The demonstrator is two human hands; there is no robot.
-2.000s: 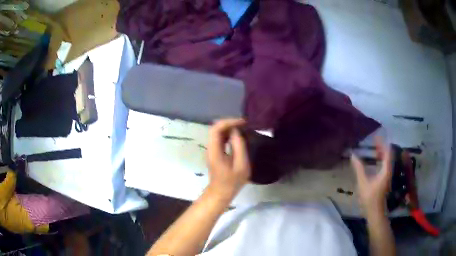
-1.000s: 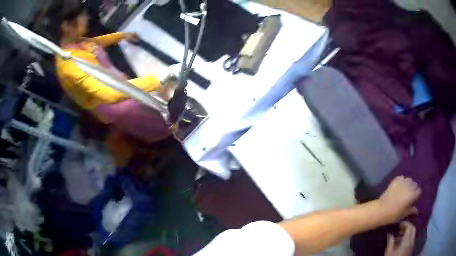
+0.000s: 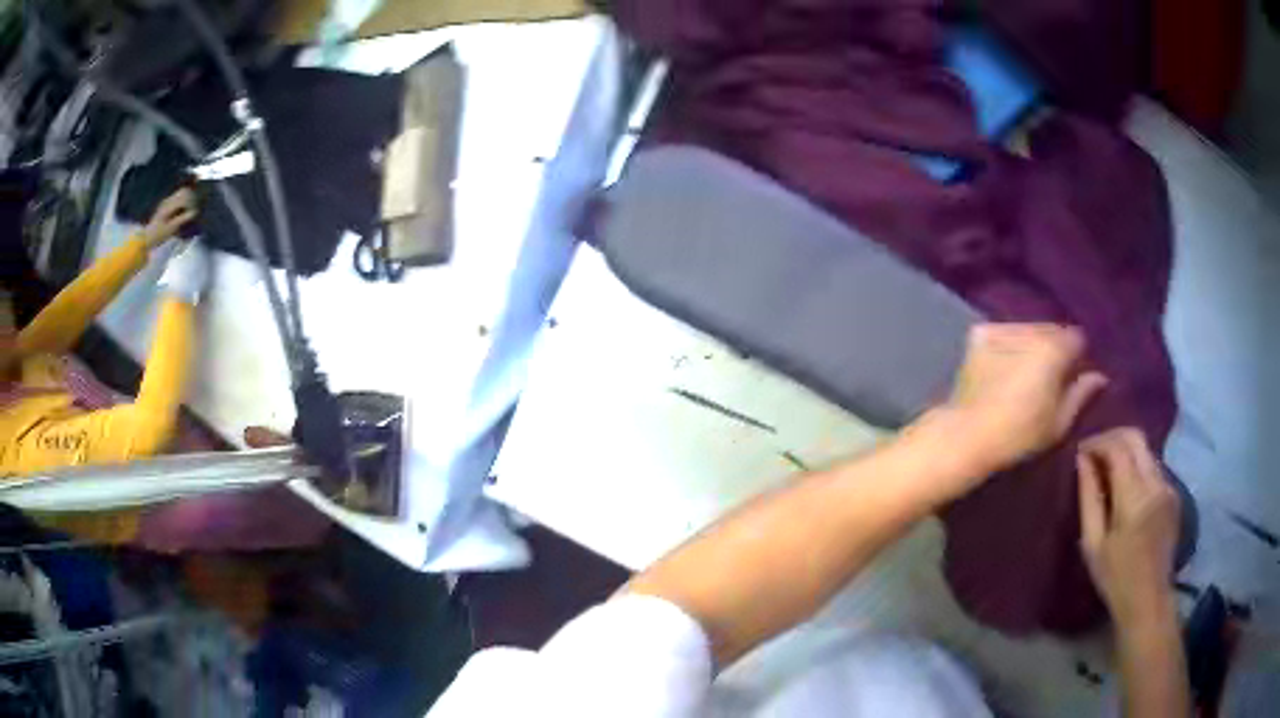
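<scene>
The grey padded sleeve board (image 3: 786,281) lies slanted across the table, its rounded end at upper left. A dark maroon garment (image 3: 1032,575) covers its right end and hangs over the near side. My left hand (image 3: 1022,386) is curled on the garment at the edge of the bare grey part, fingers closed on the cloth. My right hand (image 3: 1130,512) is just right of and below it, fingers bent over the cloth; whether they pinch it is unclear. A dark object, perhaps the iron, shows beside my right wrist (image 3: 1204,638), mostly hidden.
More maroon cloth (image 3: 828,84) is heaped behind the board, with a blue item (image 3: 994,82) among it. The left table (image 3: 527,183) holds black cloth, a tan-grey block (image 3: 421,183) and scissors. A person's yellow sleeves (image 3: 169,351) and a lamp or machine arm show at left.
The view swung left to the other person, then partly back right. My left hand is now at the garment on the board's right part; my right hand has come close to it.
</scene>
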